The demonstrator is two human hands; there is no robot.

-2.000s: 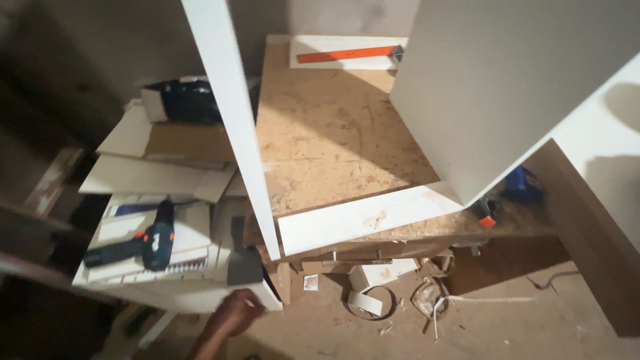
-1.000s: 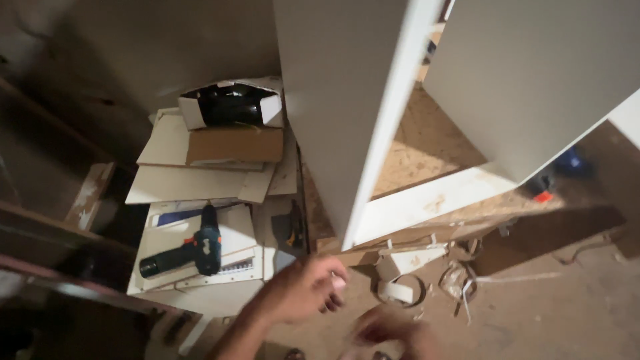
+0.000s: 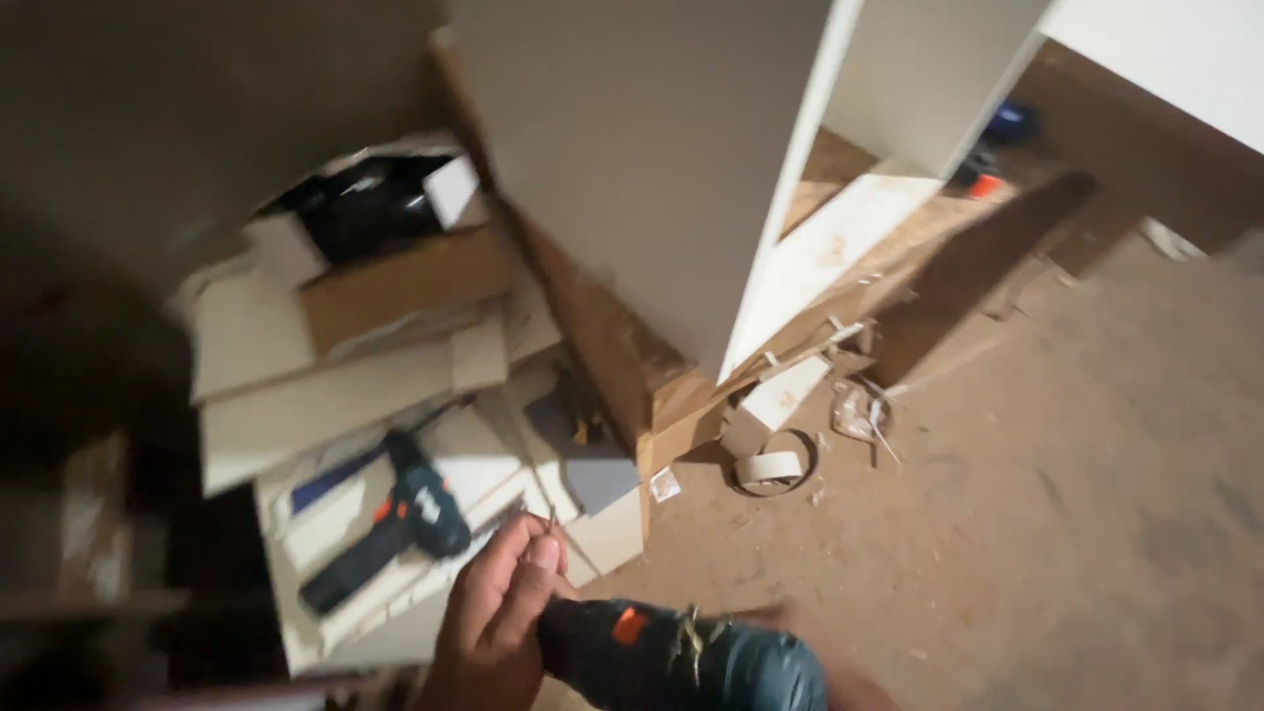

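A teal and black cordless drill (image 3: 681,652) with an orange switch lies across the bottom, its front end toward the left. Behind its body my right hand (image 3: 854,681) is blurred and mostly hidden, gripping the tool; its fingers do not show. My left hand (image 3: 504,602) is at the drill's front end, pinching a thin metal piece (image 3: 552,518), perhaps a screw or bit. Just beyond that hand, a second cordless drill (image 3: 425,499) rests on stacked white panels (image 3: 346,395).
An open cardboard box (image 3: 415,286) holding black plastic sits on the stack. Tall white cabinet panels (image 3: 642,168) stand on a chipboard base (image 3: 681,395). Edging tape (image 3: 770,469), a plastic bag (image 3: 857,410) and scraps lie on the floor. A blue and orange tool (image 3: 987,168) is farther right.
A drill has come into view in my right hand, not seen in the earlier frames. My left hand is now at its front end. The view has swung toward the panel stack.
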